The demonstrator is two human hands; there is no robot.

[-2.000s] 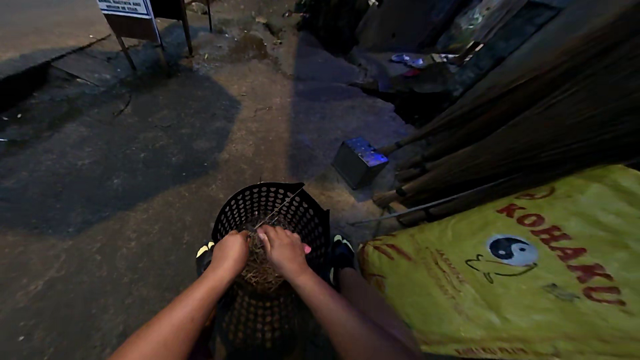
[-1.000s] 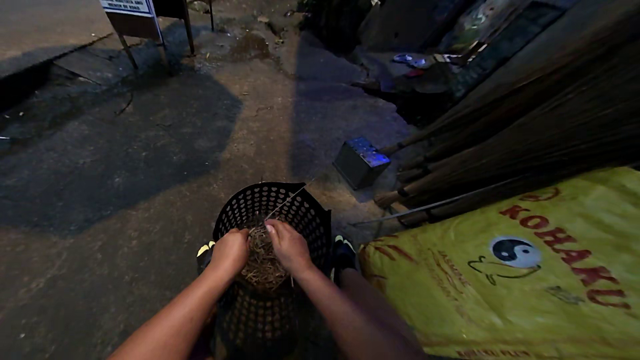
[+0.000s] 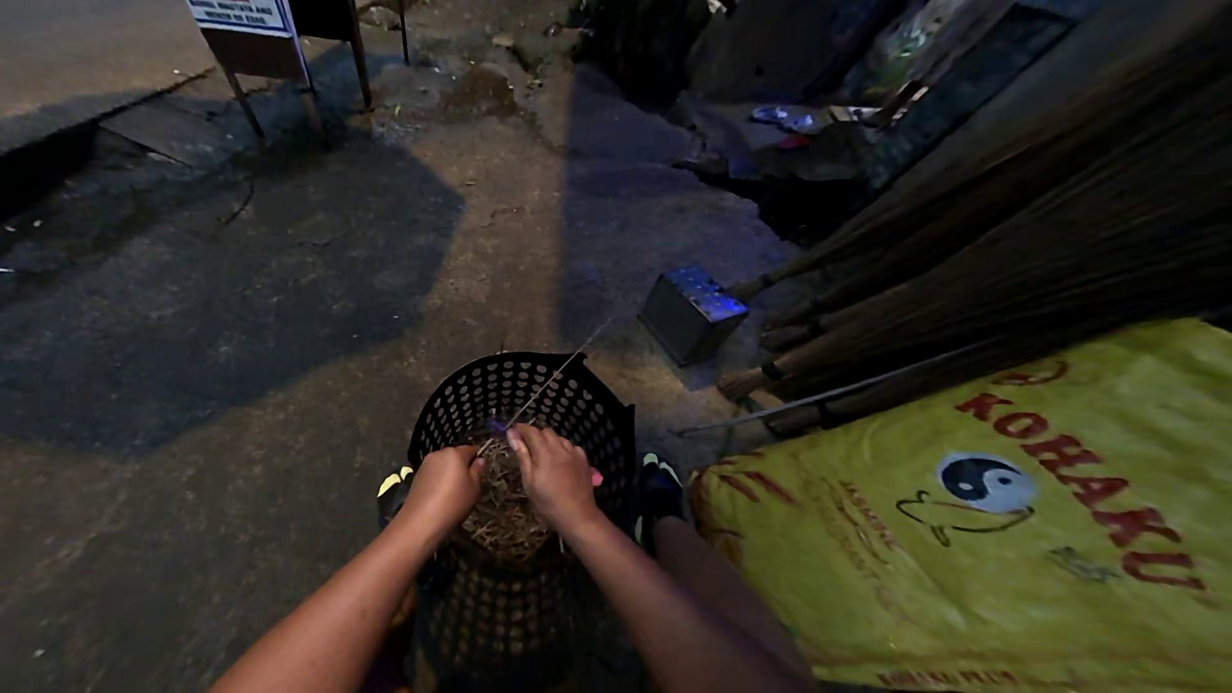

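Note:
A black perforated plastic basket [image 3: 525,380] stands between my feet, with dry plant stalks or sticks [image 3: 505,529] in it. Over the stalks, my left hand [image 3: 450,489] has its thumb and fingers closed on a thin stalk or strand [image 3: 542,390]. My right hand [image 3: 555,472] pinches the same strand close by, its thumb near the other hand. From the hands the strand slants up to the right, past the basket rim. A small purple bit lies just above the fingertips, and something pink shows beside my right hand.
Right of the basket lies a yellow printed sack [image 3: 924,577]. Bundled stick brooms [image 3: 962,260] lean along the right side. A dark boxy battery-like block [image 3: 693,313] sits on the concrete ahead. Slippers [image 3: 784,118] lie farther off, and a sign on legs [image 3: 255,48] stands at the upper left.
My hands, close together at the strand two seconds ago, were slightly apart one second ago and remain over the stalks. The basket, sack and block have not plainly moved.

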